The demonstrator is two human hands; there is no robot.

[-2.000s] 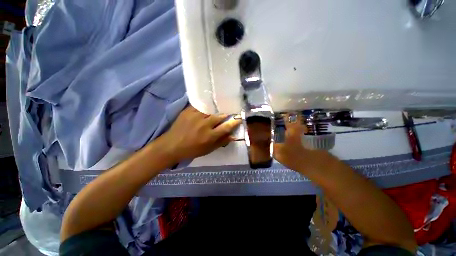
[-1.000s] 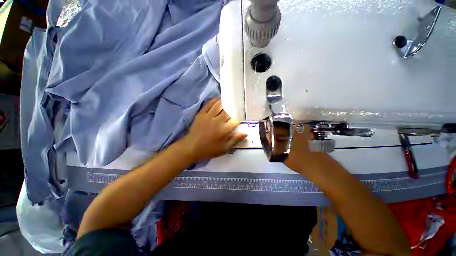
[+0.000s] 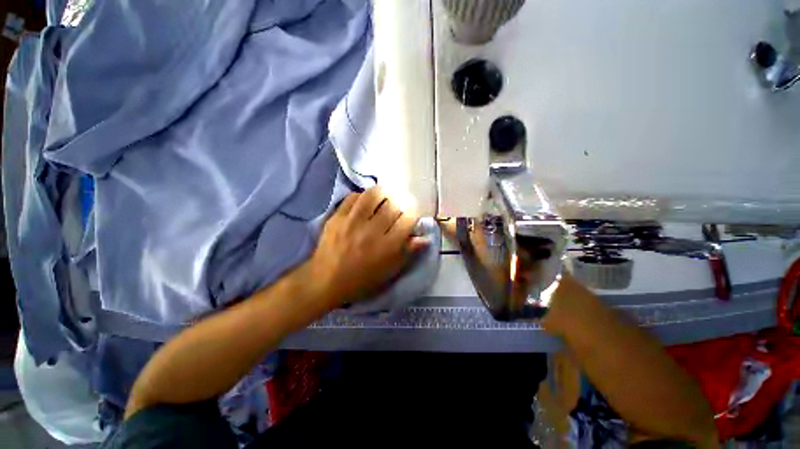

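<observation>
The white sewing machine head fills the upper right. My left hand is left of the needle area, its fingers on a piece of blue-grey cloth that curves out in front of and beside the fingertips. My right hand is mostly hidden behind the shiny take-up lever guard; its fingers reach toward the needle area, and what they touch is hidden. The large blue-grey garment body lies heaped left of and behind my left hand. The needle itself is hidden.
A ribbed tension knob is right of the guard. Dark red snips lie farther right. A measuring scale runs along the front edge. A red bag is below right, and a white plastic bag below left.
A blue-grey cloth piece now shows bulging in front of my left fingertips, where white table showed before. The view has shifted, and the garment edge by the machine head lies differently.
</observation>
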